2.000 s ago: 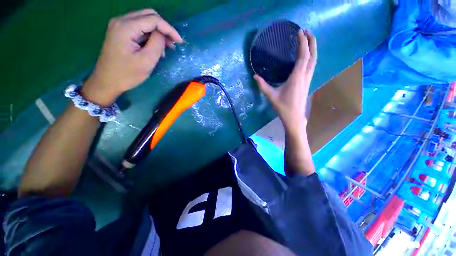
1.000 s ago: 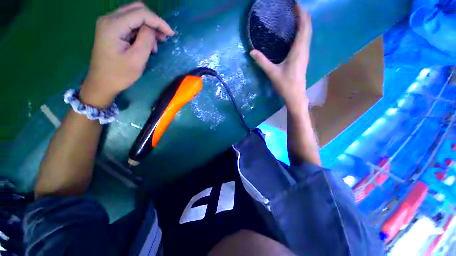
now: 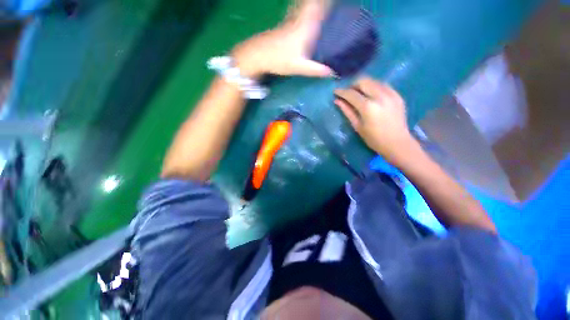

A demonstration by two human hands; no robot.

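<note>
The view is blurred. The round black screw tray point(image 3: 350, 42) is at the top centre over the dark green bench. My left hand point(image 3: 290, 47) is at its left edge, thumb and fingers spread around the rim, with a pale band on the wrist. My right hand point(image 3: 375, 112) is just below the tray, fingers curled and fingertips close together; whether they pinch something small is hidden by blur. The black and orange electric screwdriver point(image 3: 269, 156) lies on the bench below both hands, its thin cord running right and down towards my body.
The bench point(image 3: 306, 194) has whitish scuffs. A brighter green strip point(image 3: 147, 112) runs along its left. Blurred dark parts point(image 3: 59, 187) lie at far left, with a black-and-white pile point(image 3: 122, 281) beside my left sleeve. An open cardboard box point(image 3: 462, 147) with clear plastic point(image 3: 494, 97) is at right.
My left hand has moved right to the tray's left edge and its fingers have spread. My right hand has left the tray's right edge and moved below it. The view has shifted left.
</note>
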